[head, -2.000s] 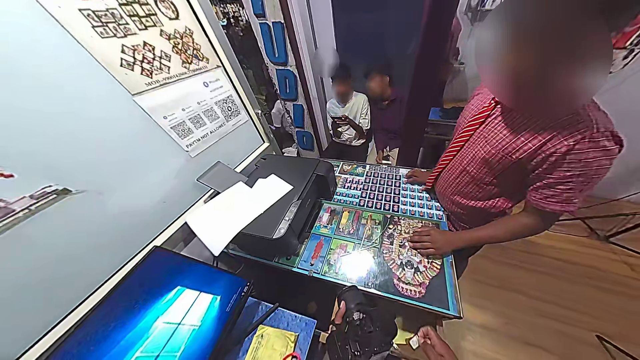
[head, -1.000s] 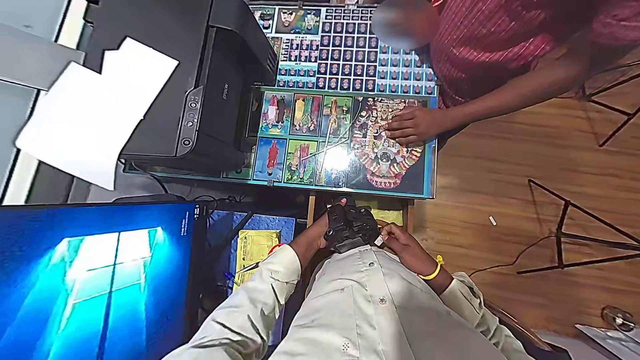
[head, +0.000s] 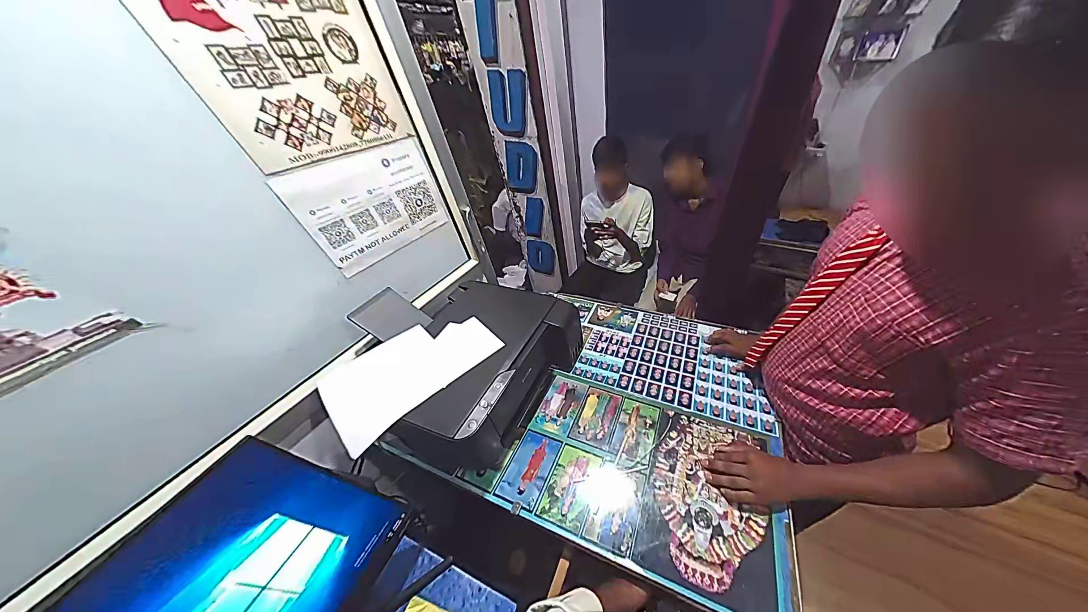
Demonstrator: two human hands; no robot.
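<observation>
Only a small part of my left hand (head: 622, 593) shows at the bottom edge, beside a pale sleeve cuff (head: 568, 602). Its fingers are cut off, so what it holds cannot be seen. It is close to the near edge of the glass-topped counter (head: 633, 568), which has photo prints under the glass. My right hand is out of view. A black printer (head: 484, 374) stands on the counter's left part, with white paper sheets (head: 395, 382) lying over its top.
A person in a red checked shirt (head: 867, 340) stands across the counter, both hands resting on it. Two people (head: 616, 225) sit behind. A lit monitor (head: 246, 535) is at lower left, next to a blue item (head: 459, 591). A glass panel (head: 212, 255) with posters rises at left.
The view has swung upward since one second ago. My right hand and the black camera held in my hands have left the frame. The standing person's hand stays on the counter.
</observation>
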